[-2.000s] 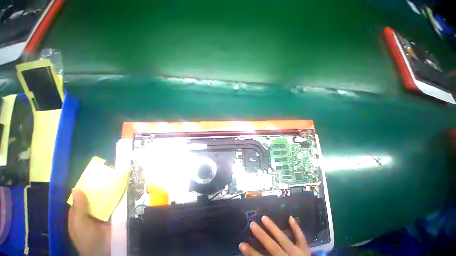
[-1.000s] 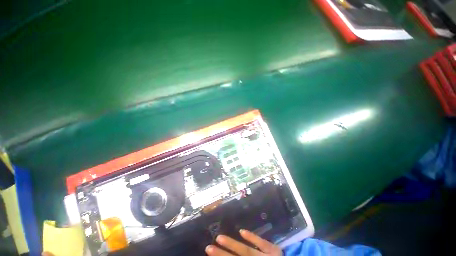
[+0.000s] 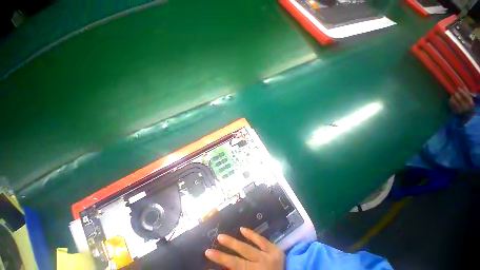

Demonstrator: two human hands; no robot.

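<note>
An open laptop base (image 3: pixel 196 184) with a fan, green board and orange patch lies tilted at the lower left, its far edge along a red-orange carrier edge (image 3: pixel 158 164). My right hand (image 3: pixel 251 252) rests on the black battery pack (image 3: pixel 176 248), fingers spread, holding nothing that I can see. A pale yellow liner sheet (image 3: pixel 73 260) shows at the bottom left beside the base's left end, cut off by the picture's edge. My left hand is not in view.
The green bench (image 3: pixel 210 58) has a raised seam. Another red-edged laptop unit (image 3: pixel 342 18) lies at the top. At the right, another person's hand (image 3: pixel 462 101) touches stacked red carriers (image 3: pixel 439 55). A blue bin (image 3: pixel 36 240) is at the left edge.
The view has turned right, so the laptop base appears tilted and further left. My left hand has gone out of view. My right hand stays on the battery. The other person's hand has appeared.
</note>
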